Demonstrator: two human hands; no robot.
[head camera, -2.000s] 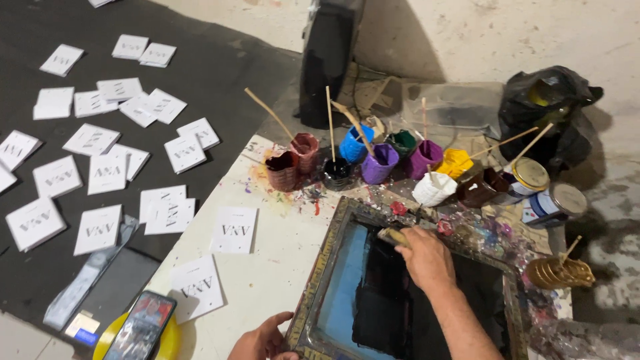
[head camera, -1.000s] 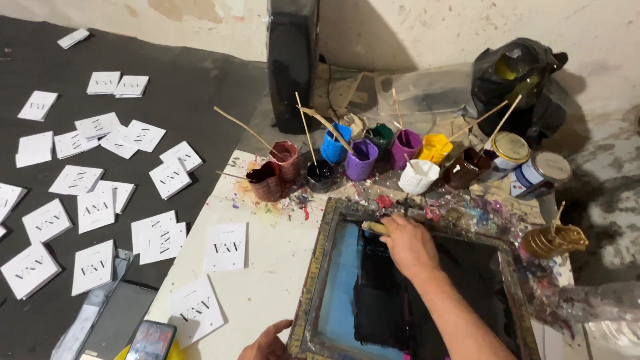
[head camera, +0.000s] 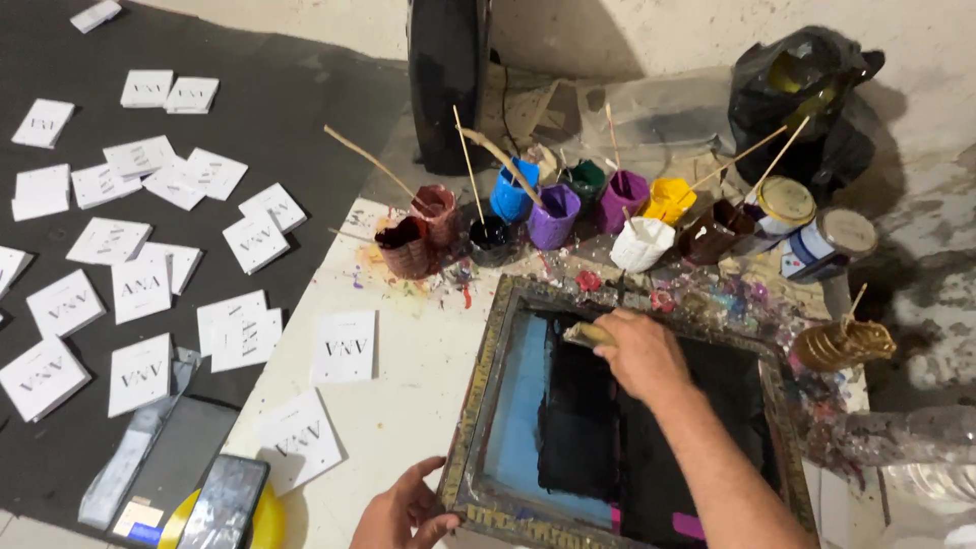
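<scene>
A screen-printing frame (head camera: 467, 415) lies on the white tabletop, its mesh (head camera: 509, 427) blue at the left and covered with black ink (head camera: 579, 419) over the middle and right. Near the far side of the mesh, my right hand (head camera: 648, 354) grips a squeegee (head camera: 587, 334); its lower edge is hidden. My left hand (head camera: 408, 507) touches the frame's near left corner, thumb and fingers apart. Two printed white cards, one upper (head camera: 345, 347) and one lower (head camera: 300, 441), lie left of the frame.
Cups of paint with sticks, among them white (head camera: 642, 242), purple (head camera: 553, 217) and gold (head camera: 839, 347), stand beyond the frame. Paint cans (head camera: 827, 244) and a black plastic bag (head camera: 801, 114) are behind right. Several printed cards (head camera: 142, 286) cover the black surface. A phone (head camera: 225, 503) lies lower left.
My right hand with the squeegee stays near the far side of the mesh, and my left hand remains at the near left corner. The view has shifted somewhat.
</scene>
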